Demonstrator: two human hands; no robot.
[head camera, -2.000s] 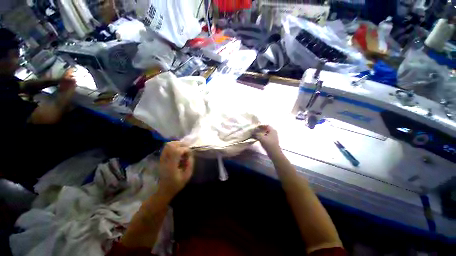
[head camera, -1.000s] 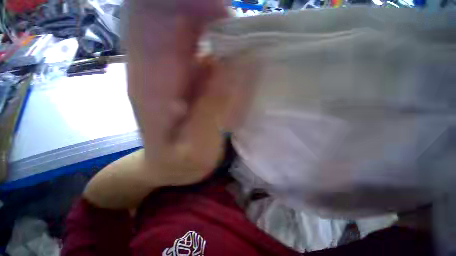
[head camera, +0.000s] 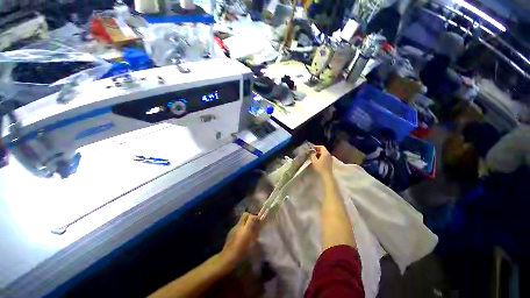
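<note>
My left hand and my right hand hold the waistband edge of a cream garment stretched between them. The garment hangs down off the front of the machine table, to its right, with one leg-like part spread to the right. The white sewing machine with a black lit panel stands at the left. Teal-handled thread snips lie on the table, held by no hand.
Another sewing machine stands on a table behind. A blue plastic crate is at the right rear, with dark cloth near it. Clear plastic bags lie behind the near machine. The table's front edge runs diagonally beside my left arm.
The view has swung right. The garment was over the table left of the needle, then close to the camera and blurred. Now it hangs off the table, held in both hands.
</note>
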